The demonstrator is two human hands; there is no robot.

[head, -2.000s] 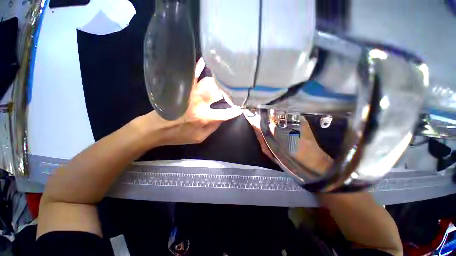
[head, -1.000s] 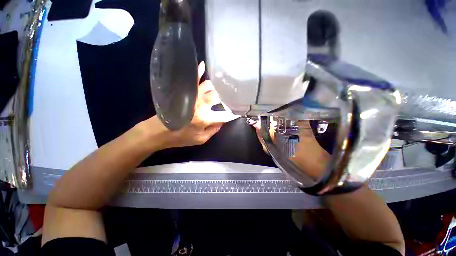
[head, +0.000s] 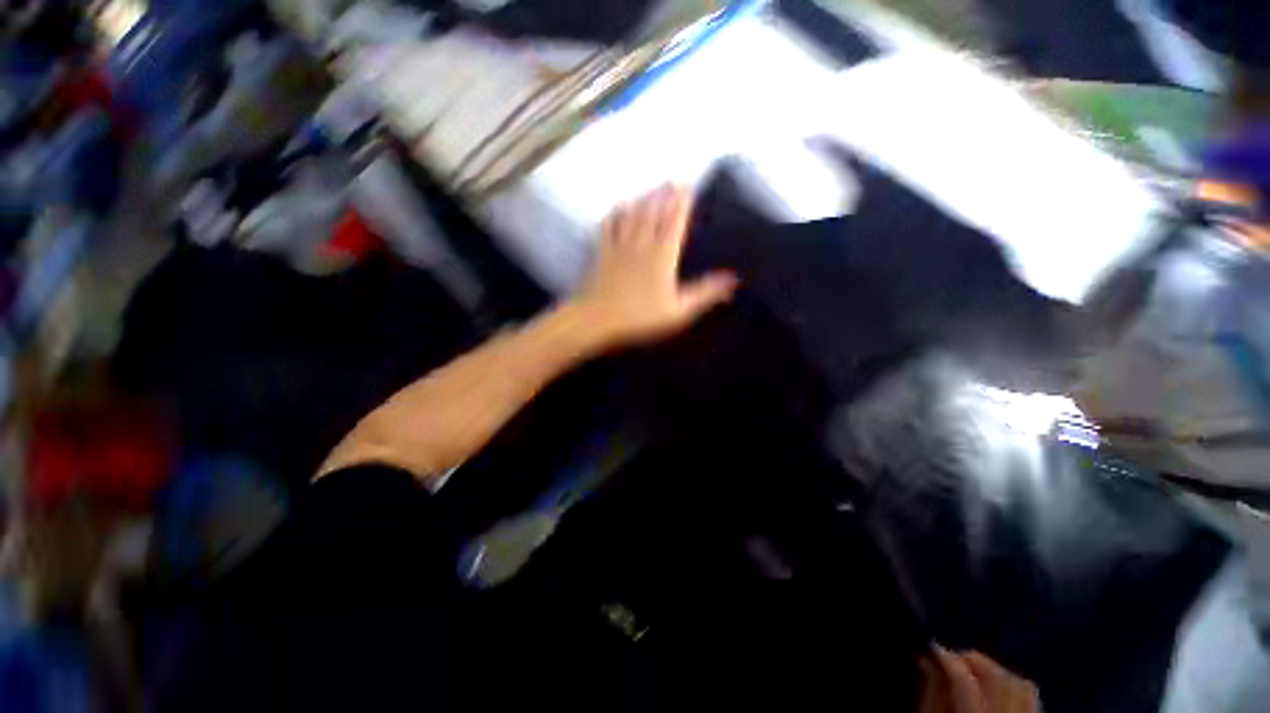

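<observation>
The picture is blurred. My left hand (head: 644, 279) is bare, with its fingers spread, at the left edge of a large black garment panel (head: 891, 251) on the white table. Nothing shows in its grip. My right hand (head: 979, 683) is cut off by the bottom edge; only some fingers show beside dark cloth (head: 1086, 571), and whether it holds the cloth cannot be told. The cloth at the right has a bright shine on it.
The white table (head: 557, 195) shows beyond my left hand, with a blue strip (head: 683, 63) along its side. Blurred heaps of mixed cloth (head: 265, 126) and a red item (head: 98, 453) are at the left. A purple thing (head: 1240, 160) is at the far right.
The view has swung left, and the machine head has left its place in front. My left hand has left the needle area and opened. My right hand is now low at the bottom edge.
</observation>
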